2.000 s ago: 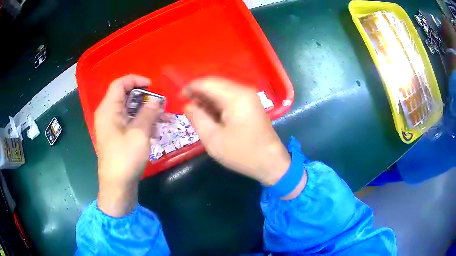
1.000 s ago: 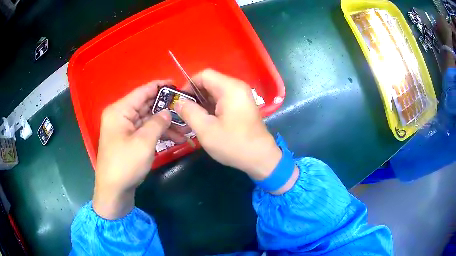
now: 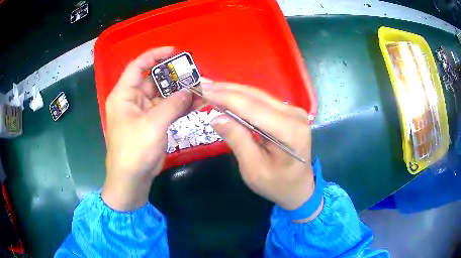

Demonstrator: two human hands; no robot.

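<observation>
My left hand [image 3: 134,126] holds a watch housing [image 3: 169,80] above the red tray [image 3: 232,45]. The housing is a rounded rectangle with a silver rim, its open side up, showing dark and gold parts and a white rectangle inside. My right hand [image 3: 268,141] holds slim silver tweezers [image 3: 255,129], their tips at the lower right edge of the housing, their back end pointing down right. Small white pieces [image 3: 194,132] with bluish marks lie heaped at the tray's near side, below the housing.
A second housing [image 3: 58,106] lies on the green mat at left, another [image 3: 79,12] beyond the pale rail [image 3: 65,64]. A small clear box [image 3: 11,119] stands at the left edge beside white scraps. A yellow tray [image 3: 407,146] with shiny clear packs is at right, near a blue sleeve.
The housing has moved up and now shows a white rectangle inside. My right hand has moved right, off the housing, and the tweezers now point at its edge. The whole view has shifted somewhat.
</observation>
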